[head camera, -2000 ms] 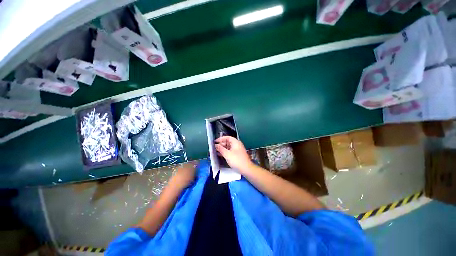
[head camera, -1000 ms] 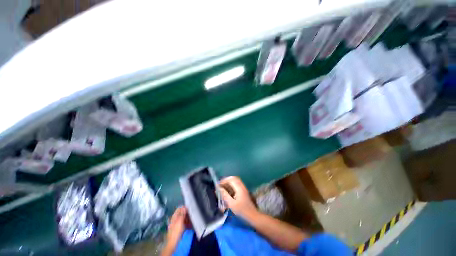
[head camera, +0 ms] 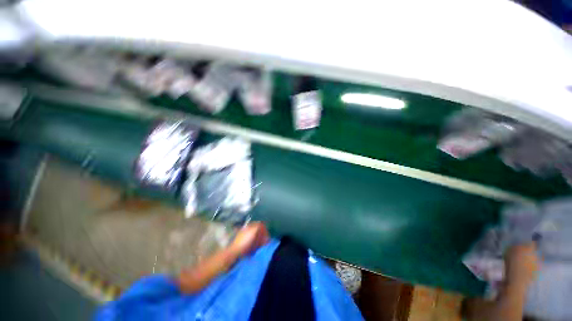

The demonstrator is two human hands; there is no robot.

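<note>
The frame is motion-blurred. My left hand (head camera: 254,234) is low at the bench's near edge, just below the clear plastic bag of white pieces (head camera: 221,178); its fingers are unclear. The dark parts tray of white strips (head camera: 164,157) stands left of the bag. My right hand (head camera: 522,260) is stretched far right at the stacked white retail boxes (head camera: 555,251). It touches or overlaps a box with a pinkish print (head camera: 486,260); whether it grips one cannot be told.
Retail boxes (head camera: 254,94) stand in a row on the far lane, one apart (head camera: 307,110), more at right (head camera: 467,135). A white rail (head camera: 351,162) divides the green bench. A white shelf (head camera: 282,31) hangs above. Brown cartons (head camera: 433,304) sit below the near edge.
The open retail box held before me is gone from my hands. My right hand has moved far right to the stack. My left hand is off the box. The view has swung.
</note>
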